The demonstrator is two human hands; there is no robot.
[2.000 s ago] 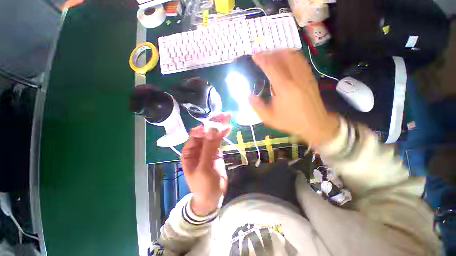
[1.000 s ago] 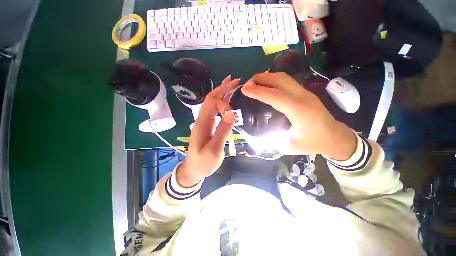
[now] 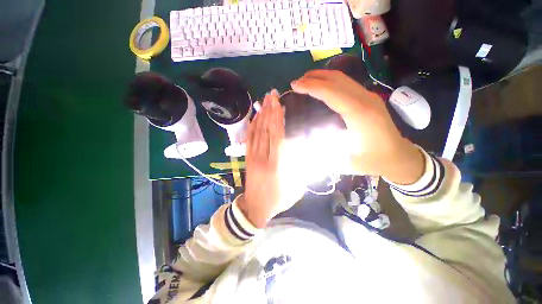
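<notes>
A black-headed security camera (image 3: 306, 113) is between my hands, its lower part washed out by bright glare. My right hand (image 3: 371, 127) is curved around its top and right side, shut on it. My left hand (image 3: 264, 157) lies flat along its left side with straight fingers together, pressing it. No label shows; the left palm and the glare hide that side. Two more security cameras stand to the left, one nearer (image 3: 229, 104) and one farther (image 3: 169, 110), with white bodies and round feet. Another dark camera head (image 3: 346, 68) shows partly behind my right hand.
Behind are a white keyboard (image 3: 261, 29) and a yellow tape roll (image 3: 149, 38). A white mouse (image 3: 410, 108), a long white strip (image 3: 459, 113) and a large black machine (image 3: 493, 35) are at the right. Thin white leads cross the bench's front edge.
My left hand has gone from pinching a small white label beside the camera to lying flat on its side. The label no longer shows. My right hand stays around the camera.
</notes>
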